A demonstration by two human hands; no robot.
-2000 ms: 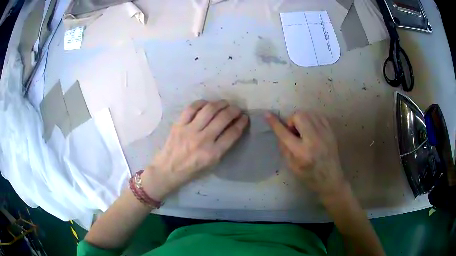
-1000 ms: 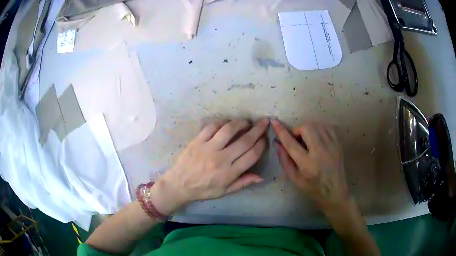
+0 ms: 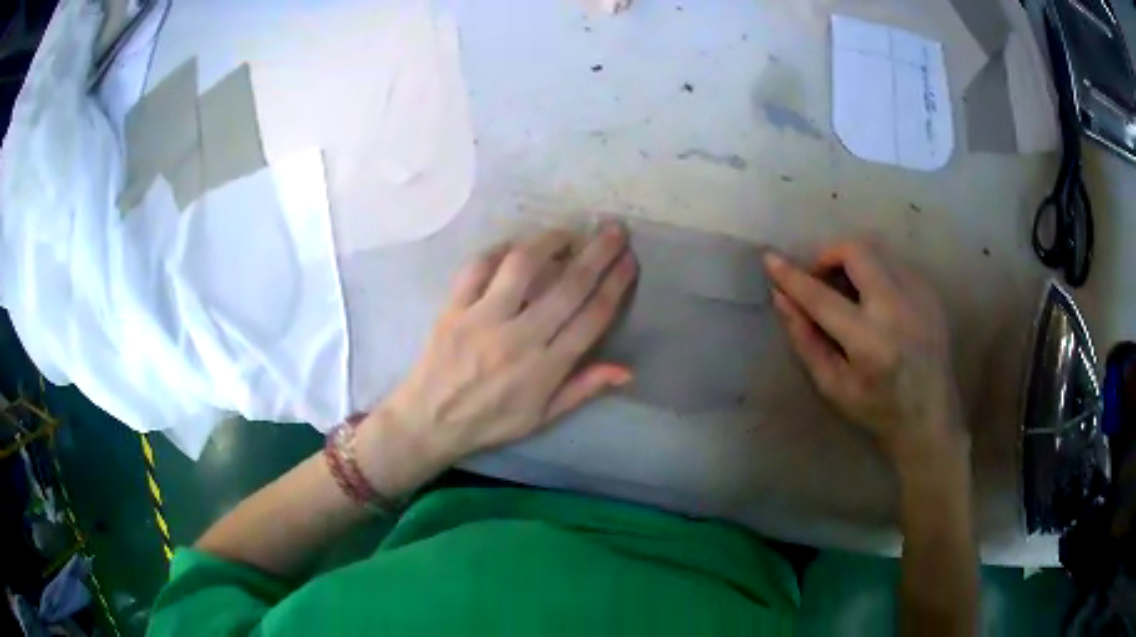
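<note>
The grey-taupe pocket piece (image 3: pixel 698 330) lies on the pale table in front of me, its straight top edge away from me. My left hand (image 3: pixel 511 336) lies palm down over its left part, fingers spread, thumb apart, hiding that side. My right hand (image 3: pixel 872 336) is at its upper right corner, fingertips touching the edge; whether they pinch the cloth cannot be told. A faint crease runs across the piece near the right fingertips.
White interfacing (image 3: pixel 237 274) heaps at left beside a grey piece (image 3: pixel 199 131) and a pale pink piece (image 3: pixel 399 125). A white template (image 3: pixel 891 93) lies upper right. Black scissors (image 3: pixel 1063 230) and an iron (image 3: pixel 1059 411) are at the right; a shiny metal rest (image 3: pixel 1106 75) is in the corner.
The view has shifted, so table things sit higher and further right. My hands have moved apart, uncovering the middle of the pocket piece and its top edge.
</note>
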